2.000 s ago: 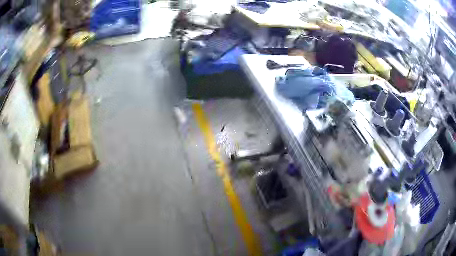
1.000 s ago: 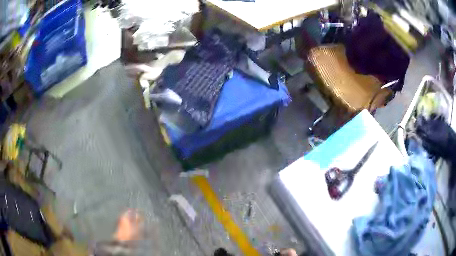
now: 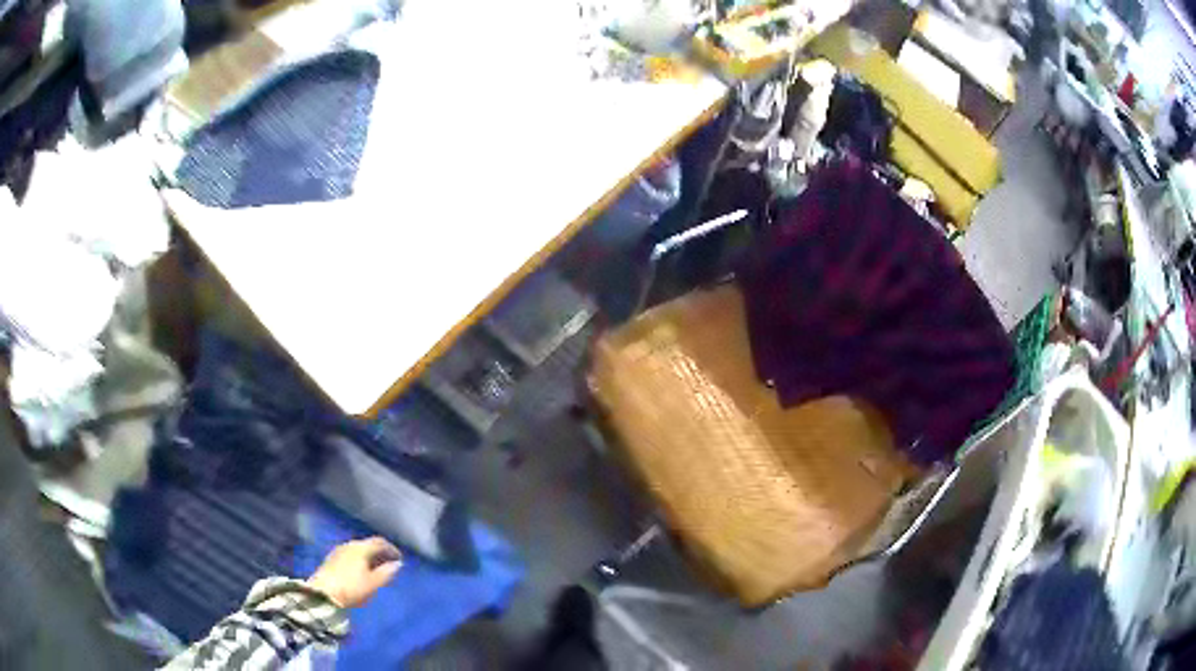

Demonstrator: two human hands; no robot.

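My left hand (image 3: 354, 573) is low and left of centre, small and slightly blurred, in a patterned sleeve. Its fingers are loosely curved and a little apart, with nothing visible in them. It is over a blue cover (image 3: 439, 610) beside a heap of navy patterned cloth (image 3: 217, 524). Whether it touches either, I cannot tell. A folded grey-blue piece (image 3: 387, 496) lies on the heap's right side. My right hand is not in view.
A white table (image 3: 459, 171) with a wooden edge bears dark cloth (image 3: 291, 138). A brown seat (image 3: 715, 446) with dark maroon cloth (image 3: 872, 308) stands at centre right. White cloth is heaped left (image 3: 79, 262). A white-rimmed container (image 3: 977, 577) is lower right.
The view has swung from the aisle and the table with shears towards the brown seat and white table, which now appear larger. My left hand has come in over the blue cover.
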